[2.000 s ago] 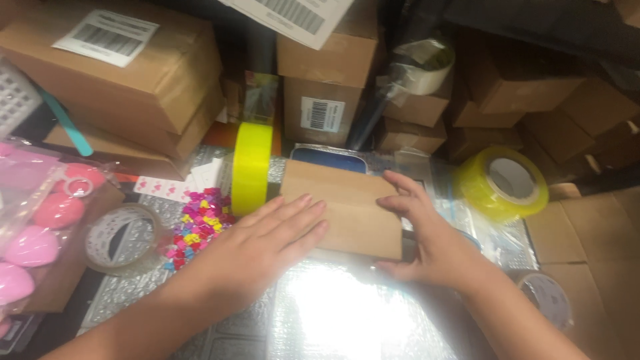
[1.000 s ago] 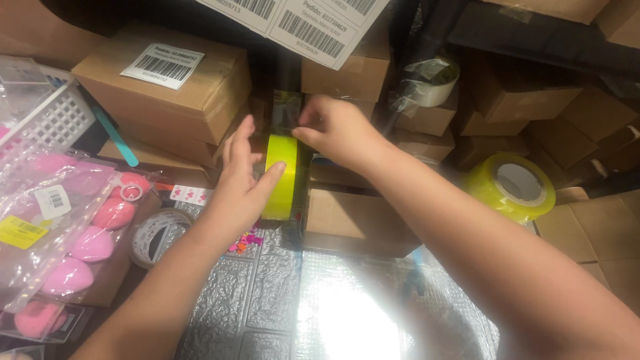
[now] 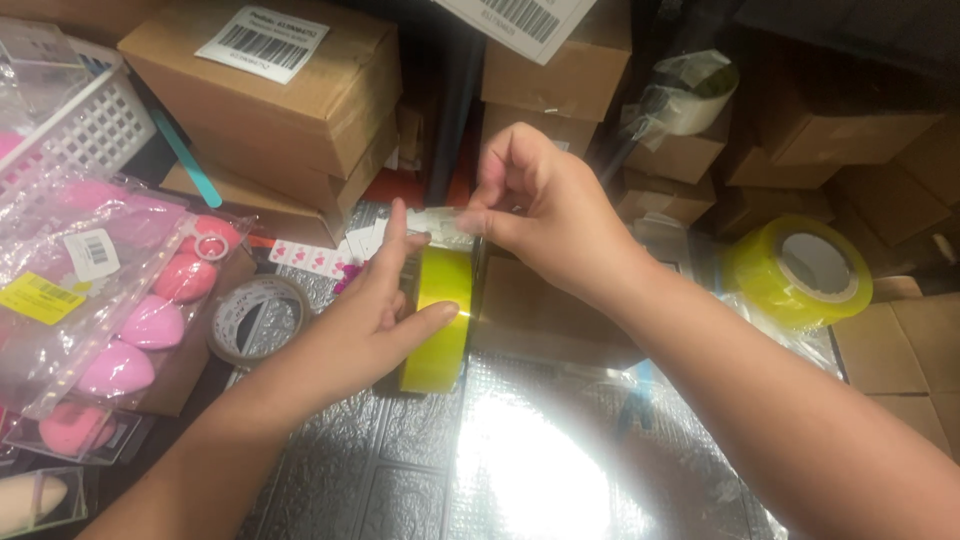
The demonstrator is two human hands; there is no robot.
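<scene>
A roll of yellow-green packing tape (image 3: 442,322) stands on its edge on the silver embossed surface. My left hand (image 3: 382,300) rests against it, thumb across the tape's face and fingers behind. Thumb and index finger of my right hand (image 3: 525,195) pinch the end of a clear tape strip (image 3: 446,225), which stretches from the top of the roll. A small cardboard box (image 3: 551,311) lies right of the roll, partly hidden under my right hand and forearm.
At left are a brown tape roll (image 3: 259,319), bagged pink makeup sponges (image 3: 150,322), a white plastic basket (image 3: 112,112) and a labelled cardboard box (image 3: 262,97). A second yellow tape roll (image 3: 799,274) lies at right near flattened cardboard (image 3: 892,345). Stacked boxes (image 3: 555,67) stand behind.
Both hands have left the small cardboard box they held two seconds ago and moved to the yellow tape roll. A clear strip now shows between the roll and my right fingers.
</scene>
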